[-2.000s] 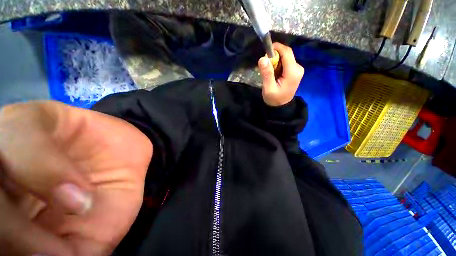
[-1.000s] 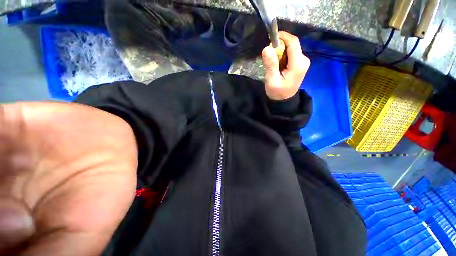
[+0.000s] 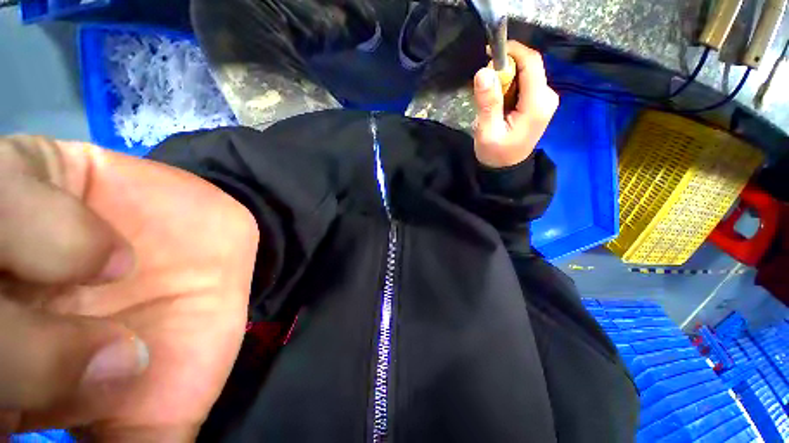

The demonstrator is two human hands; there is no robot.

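My left hand [image 3: 173,285] is very large and close to the camera at the left edge, which cuts it off. Its palm shows, the fingers are bent and apart, and nothing shows in it. My right hand [image 3: 517,108] is closed around the short yellow-wooden handle of the soldering iron or trimming tool [image 3: 499,43]. The tool's pale metal shaft points up towards the bench, and its far end is cut off by the top edge. White moulded parts [image 3: 164,86] lie heaped in a blue tub at the upper left.
The speckled bench [image 3: 614,35] runs along the top right. Two wooden-handled irons [image 3: 721,22] with black cords lie there. A blue tub [image 3: 571,208] and a yellow crate [image 3: 683,190] are below, with a red object [image 3: 751,227] beside them. Blue crates [image 3: 666,363] stand at lower right.
My left hand's fingers have come back into view and bend over the palm. My right hand with the tool sits slightly higher and further right in the picture; the view has also shifted.
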